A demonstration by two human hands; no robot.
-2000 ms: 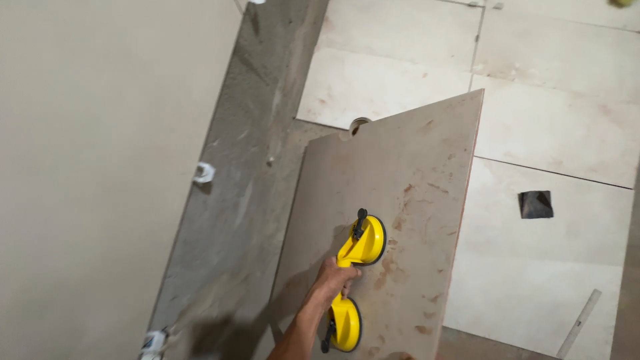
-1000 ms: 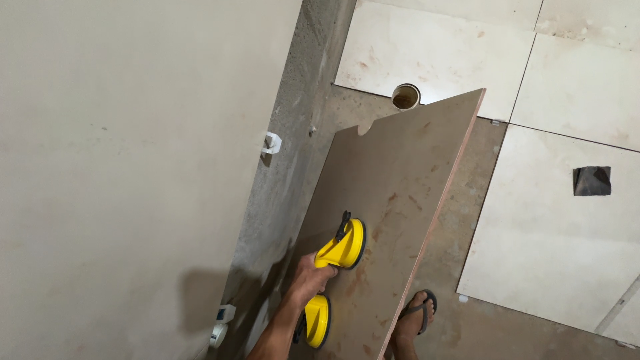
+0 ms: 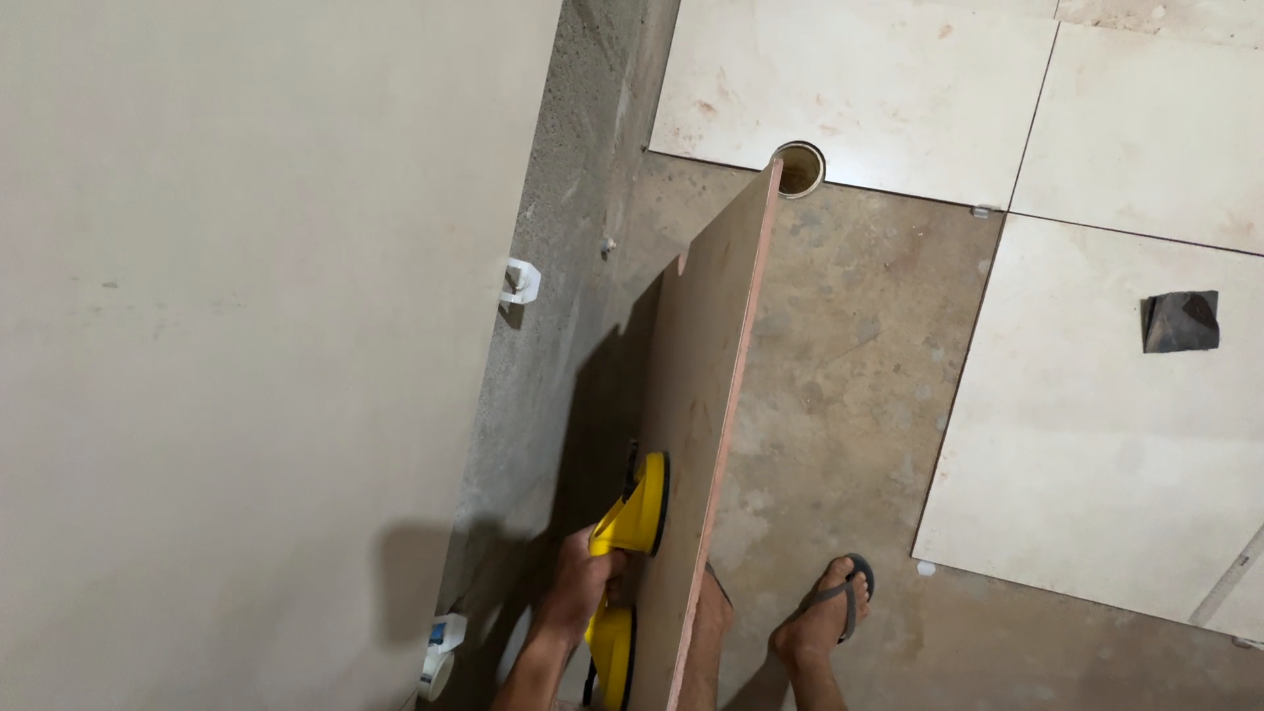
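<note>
My left hand point(image 3: 583, 583) is closed around the handle of a yellow double suction-cup lifter point(image 3: 647, 509), with my forearm coming in from the bottom edge. The lifter's two cups sit against the left face of a large tile point(image 3: 681, 395), which stands steeply on edge and is seen almost edge-on. A small curved notch shows in the tile's far edge. The tile's far corner overlaps the rim of a round floor pipe point(image 3: 801, 170) in this view; whether they touch, I cannot tell. My right hand is out of view.
Wall tile point(image 3: 257, 296) with white clips point(image 3: 519, 282) covers the left, above a bare cement strip point(image 3: 583, 128). Laid pale floor tiles point(image 3: 1076, 395) border bare screed point(image 3: 839, 375). A dark square piece point(image 3: 1182, 322) lies on one. A sandalled foot point(image 3: 829, 607) stands on the screed.
The held tile has turned from showing its broad face to nearly edge-on, with my left hand still on the lifter. More bare screed and the sandalled foot have come into view.
</note>
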